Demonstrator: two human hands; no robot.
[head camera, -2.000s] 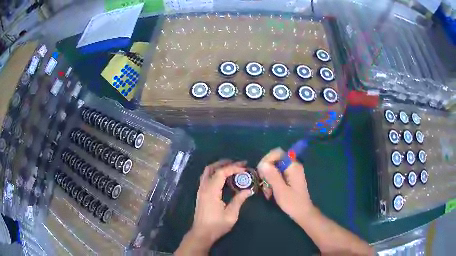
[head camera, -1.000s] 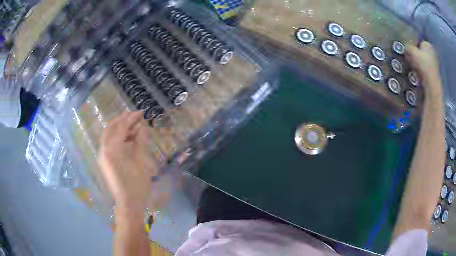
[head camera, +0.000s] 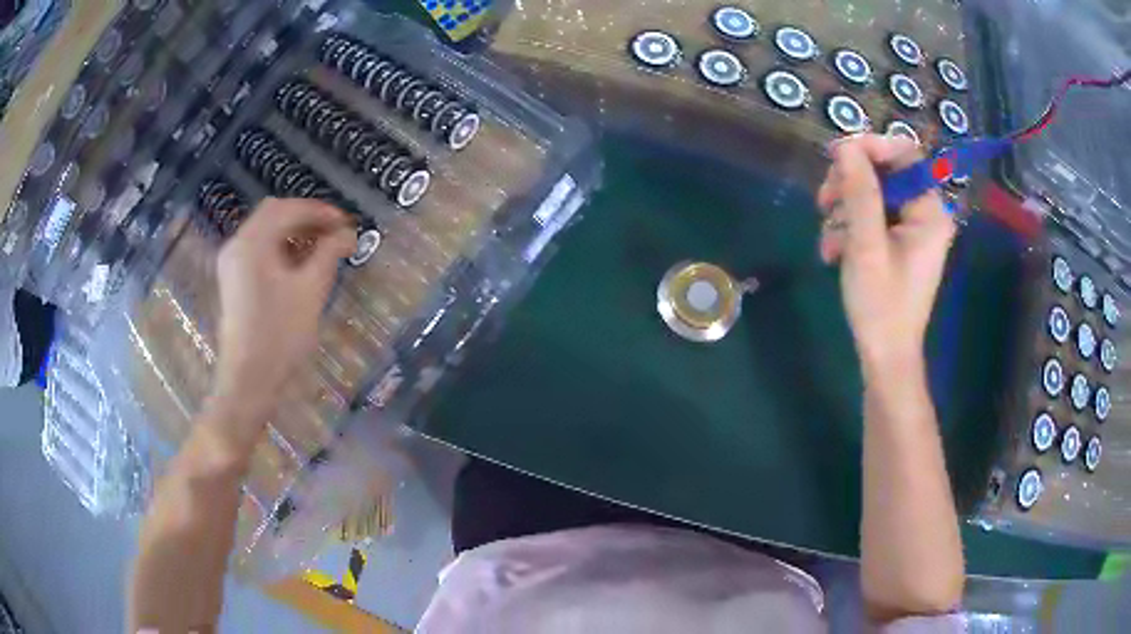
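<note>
My left hand point(head camera: 279, 266) is over the left blister tray point(head camera: 428, 297), its fingertips close beside a black-rimmed speaker driver point(head camera: 363, 247) at a row's end. Whether it grips a driver is hidden by the fingers. Other drivers stand on edge in rows there. My right hand point(head camera: 891, 235) is shut on the blue corded pen tool point(head camera: 912, 182), near the centre tray's front edge. The tool's tip is hidden by the hand. The round brass-silver fixture point(head camera: 700, 301) lies on the green mat between my hands, with no driver visible on it.
The centre tray point(head camera: 558, 37) holds face-up drivers beyond the mat. The right tray point(head camera: 1007, 477) holds more in columns. The tool's red cord point(head camera: 1048, 112) runs to the upper right. A red patch point(head camera: 1015, 211) lies near the tray corner. Striped tape point(head camera: 341, 576) shows below the left tray.
Both hands have left the fixture, where a driver was held two seconds ago. My left hand is at the left tray. My right hand has come back from the centre tray's right end.
</note>
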